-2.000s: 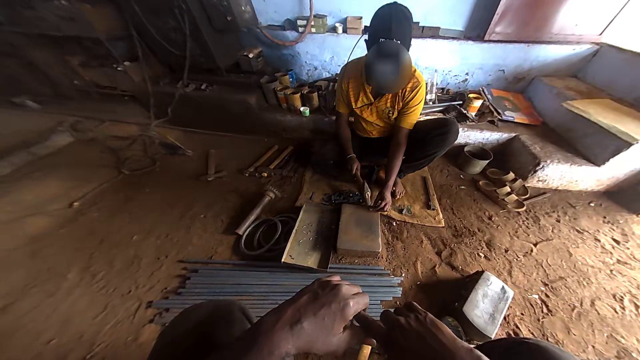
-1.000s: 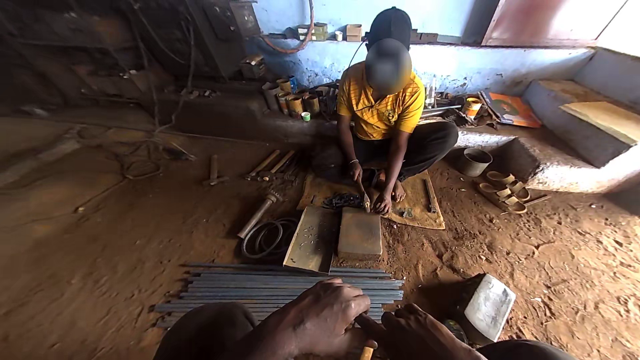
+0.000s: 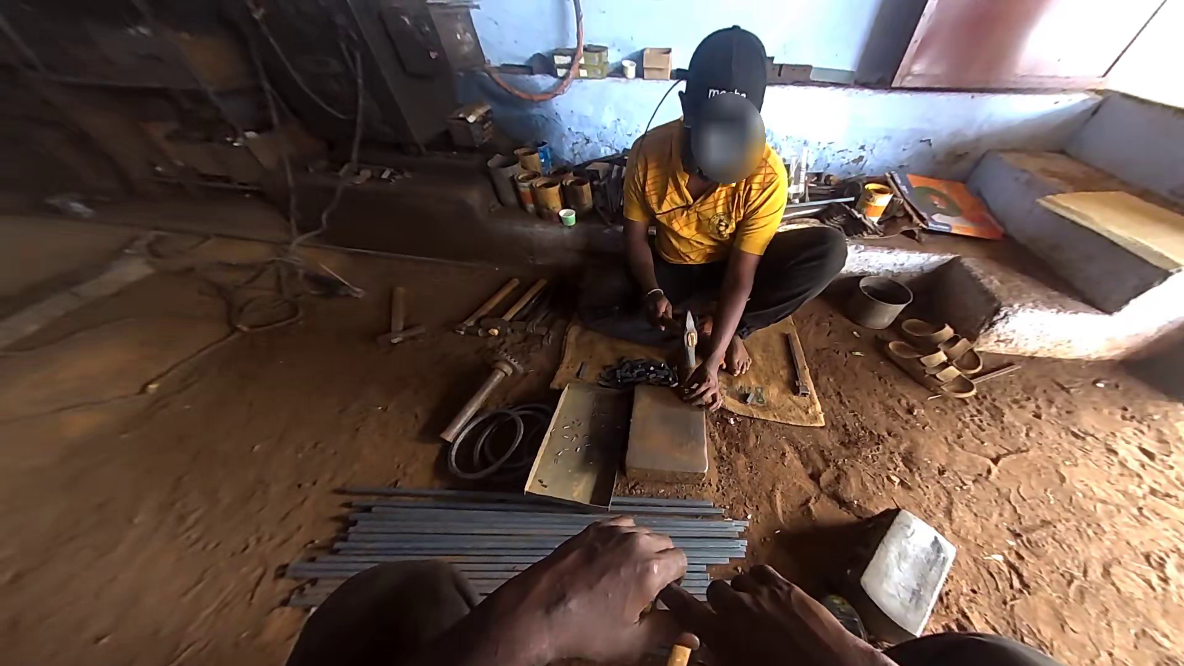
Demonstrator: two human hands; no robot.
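Observation:
My left hand [image 3: 592, 583] is at the bottom centre, fingers curled, above a row of dark metal rods [image 3: 518, 527] on the ground. Close to its right, my right hand [image 3: 772, 615] is also curled. Between and below them shows the end of a wooden handle [image 3: 683, 647]; the hands hide the rest, so what either one grips cannot be told. Beyond the rods lie a shallow metal tray [image 3: 578, 444] with small pieces in it and a flat rectangular block [image 3: 666, 435]. Across from me a seated person in a yellow shirt holds a hammer [image 3: 690, 342] over the block's far edge.
A pale block [image 3: 908, 569] stands right of my right hand. Coiled rings [image 3: 490, 444] and a long-handled hammer [image 3: 479, 402] lie left of the tray. Sandals [image 3: 934, 356] and a round metal pot [image 3: 881, 301] are at the right. Cables [image 3: 250, 314] trail over the floor at the left.
The hammer in the other person's hand has changed its height and tilt over the block. My hands stay close together in about the same place.

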